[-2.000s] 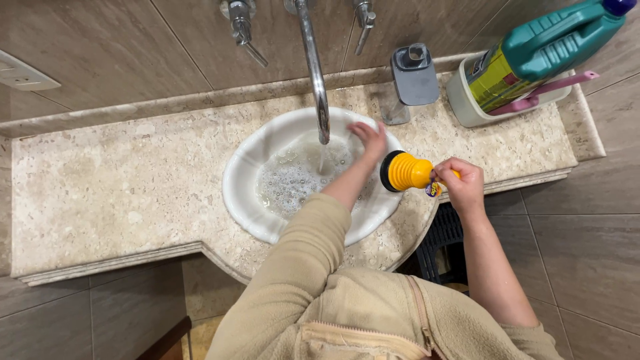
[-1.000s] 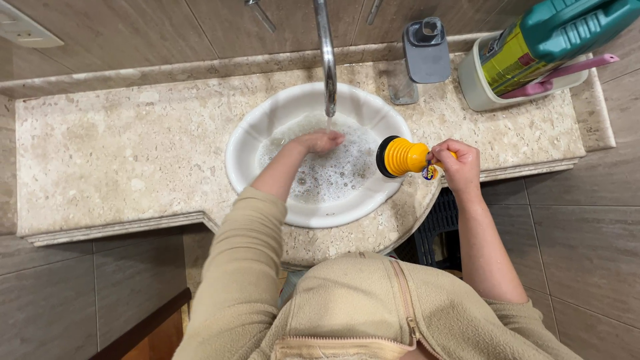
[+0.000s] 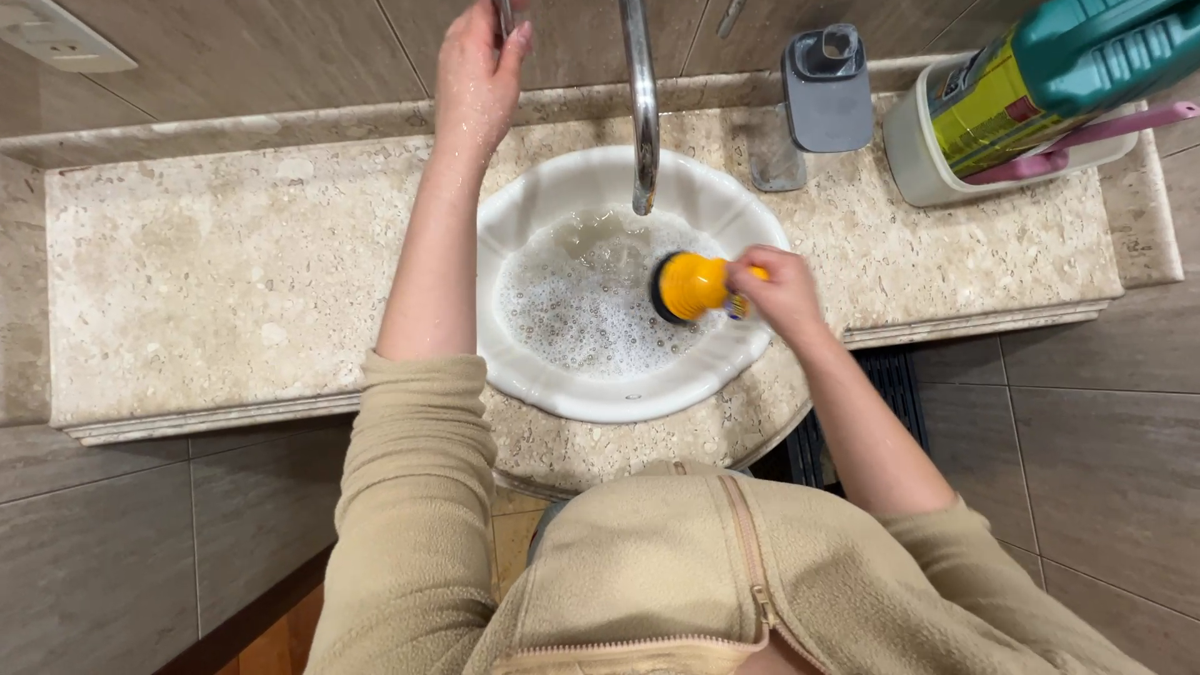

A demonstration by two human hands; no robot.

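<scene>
My left hand (image 3: pixel 480 80), wet, is raised at the wall and closed around a metal tap handle (image 3: pixel 506 17), partly cut off by the top edge. My right hand (image 3: pixel 776 289) grips the short handle of a yellow plunger (image 3: pixel 692 286) with a black rubber rim. The plunger is tilted sideways over the right part of the white oval sink (image 3: pixel 628 401). Cloudy, foamy water (image 3: pixel 586 314) stands in the basin. A curved chrome spout (image 3: pixel 641 103) hangs over the back of it, and no clear stream shows from its tip.
A grey dispenser (image 3: pixel 830 98) stands behind the sink, right of the spout. Farther right, a pale plastic bin (image 3: pixel 905 155) holds a teal and green bottle (image 3: pixel 1050 80) and a pink-handled tool (image 3: pixel 1120 125). The stone counter (image 3: pixel 216 272) has a curved front edge. A second tap handle (image 3: pixel 731 17) is on the wall.
My left hand has left the basin water and moved up to the left tap handle. My right hand has brought the plunger farther left over the basin.
</scene>
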